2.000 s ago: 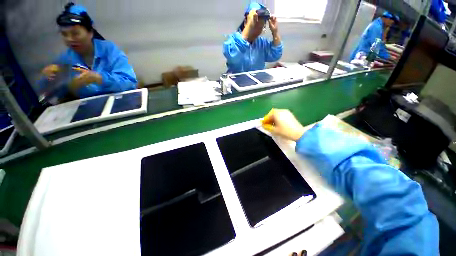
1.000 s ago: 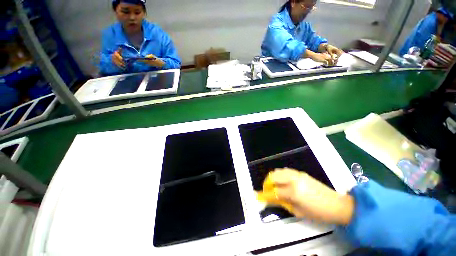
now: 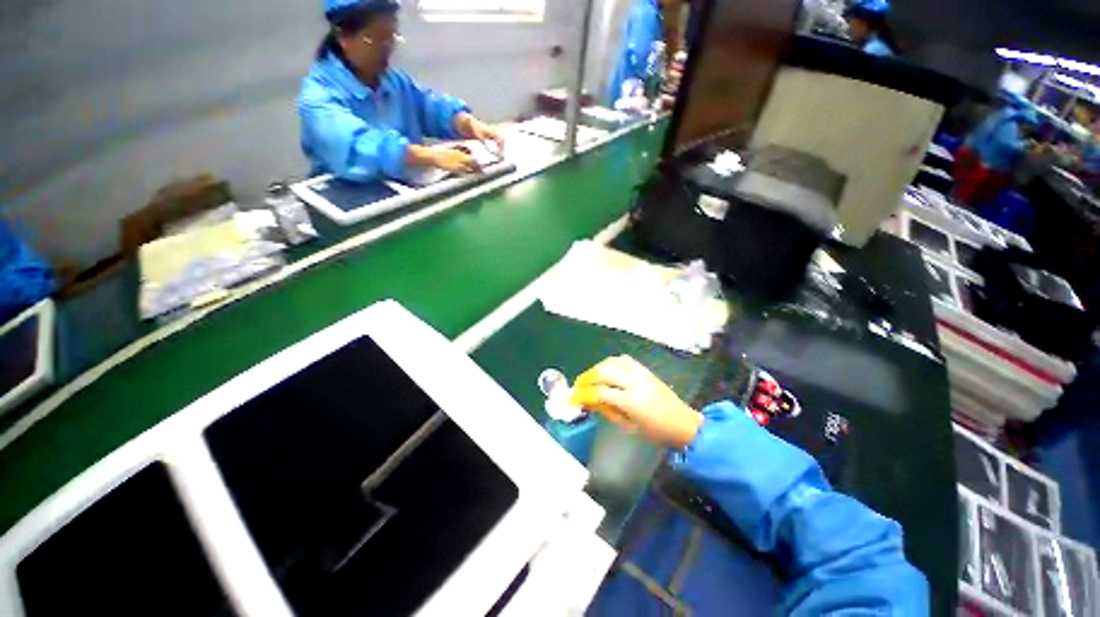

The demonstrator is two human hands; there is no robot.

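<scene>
Two tablets with glossy black screens facing up, a nearer-right one [image 3: 362, 482] and one cut off at lower left [image 3: 121, 554], lie in pockets of a white foam tray [image 3: 483, 374]. A small light-blue solvent bottle [image 3: 572, 439] with a raised clear lid stands just right of the tray. My right hand [image 3: 639, 404], with yellow finger cots, is over the bottle's top. Its fingertips are pinched on a small white cleaning wipe, partly hidden and blurred. My left hand is out of the picture.
Pale papers with a clear packet [image 3: 639, 295] lie behind the bottle. A dark printed panel [image 3: 772, 398] with red shapes lies right. Black equipment [image 3: 748, 229] stands at right rear. A person in blue works across the green line [image 3: 362, 289]. Tray stacks [image 3: 989, 362] stand far right.
The view has swung right. My right hand has left the right tablet's screen and moved to the blue bottle beside the tray.
</scene>
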